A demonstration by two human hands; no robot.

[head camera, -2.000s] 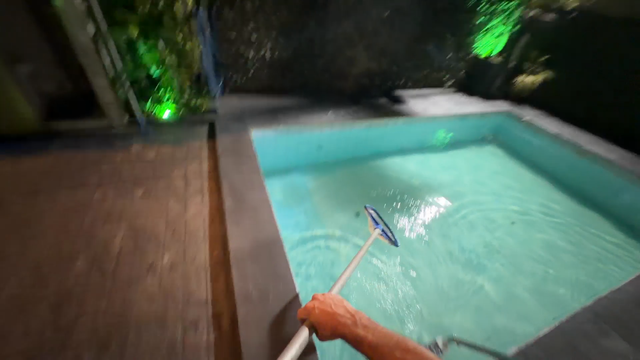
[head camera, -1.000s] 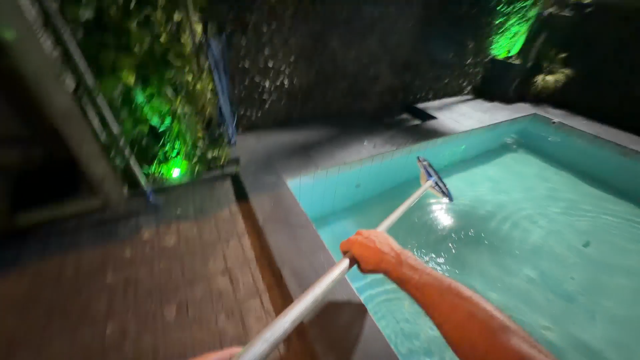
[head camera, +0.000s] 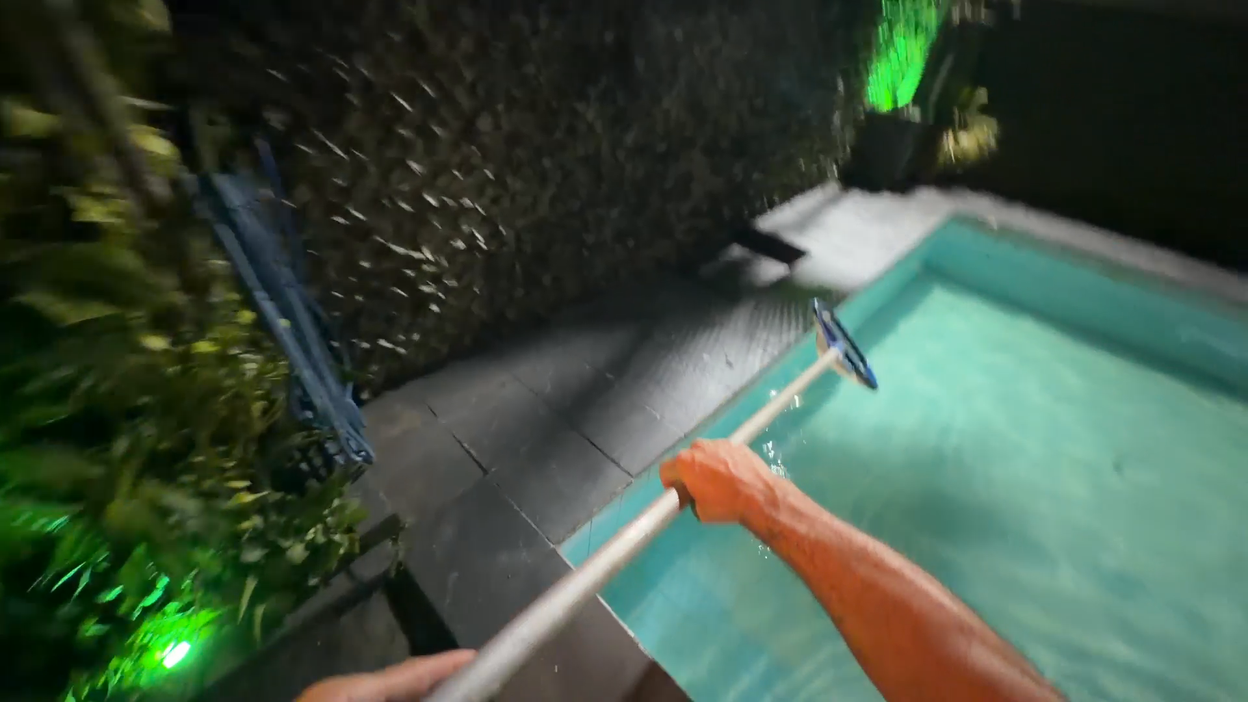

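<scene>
My right hand [head camera: 720, 480] grips a long pale metal pole [head camera: 585, 585] partway along, over the near left edge of the pool. At the bottom edge my left hand [head camera: 395, 680] lies against the lower part of the same pole; only some of its fingers show. On the pole's far end is a blue-framed pool skimmer head [head camera: 844, 345], tilted, above the pool's left edge. A few drops glint beneath the pole. The pool water [head camera: 994, 468] is pale turquoise and lightly rippled.
Grey stone paving [head camera: 546, 419] borders the pool. Behind it rises a dark rough wall [head camera: 546, 175]. Leafy plants [head camera: 146, 390] and a green-lit lamp [head camera: 175, 653] stand at the left, beside a folded blue object [head camera: 283, 312] leaning there. A dark flat object [head camera: 770, 246] lies on the far paving.
The skimmer head was low over the water two seconds ago and is now raised at the pool's left edge. My left hand has come into view. The view has swung markedly.
</scene>
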